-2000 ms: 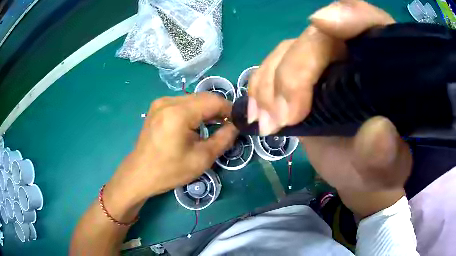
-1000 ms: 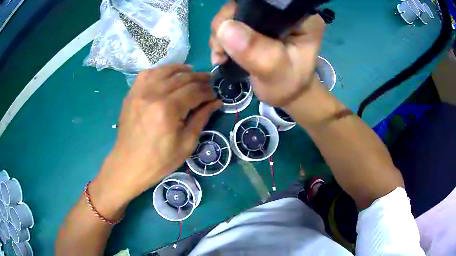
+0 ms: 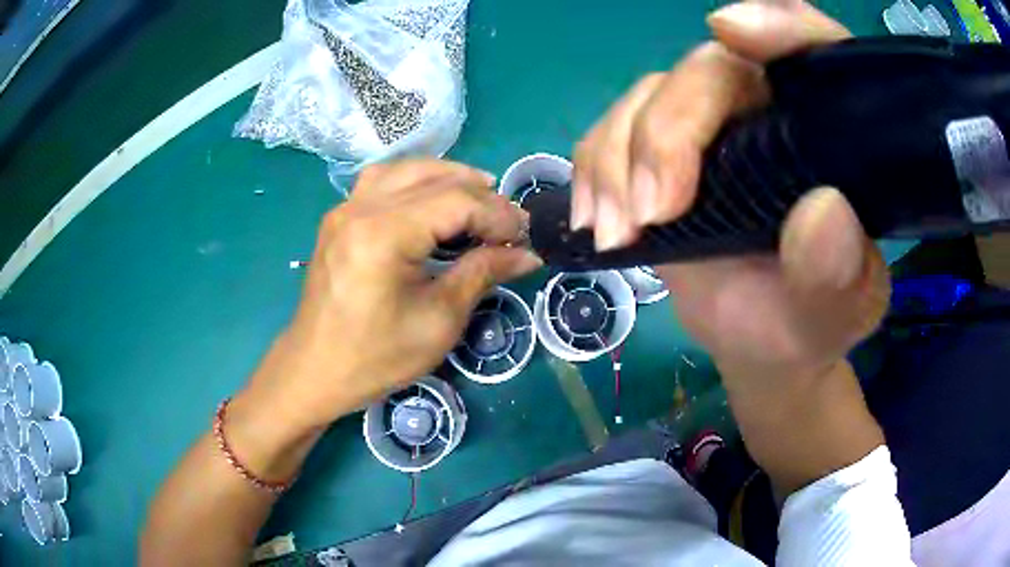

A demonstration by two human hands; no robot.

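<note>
My right hand (image 3: 709, 188) grips the thick black electric screwdriver (image 3: 864, 144), held nearly level with its dark tip to the left. My left hand (image 3: 410, 266) has thumb and fingertips pinched together at that tip. A tiny silvery piece seems to show between them, probably a screw; the fingers hide most of it. Several white fan housings with spokes and dark centres lie on the green bench below and behind the hands. One housing (image 3: 585, 315) and another housing (image 3: 491, 334) stand side by side. A third housing (image 3: 415, 424) is nearer my body, with a thin red lead wire (image 3: 414, 498).
A clear bag of screws (image 3: 371, 89) lies at the back left. Stacked white housings (image 3: 39, 432) stand at the far left edge. A white line (image 3: 144, 138) curves across the green bench. More pale parts (image 3: 917, 18) are at the top right.
The screwdriver has moved from over a back housing, pointing down, to level at my left fingertips. My left hand has met its tip. The view has shifted slightly.
</note>
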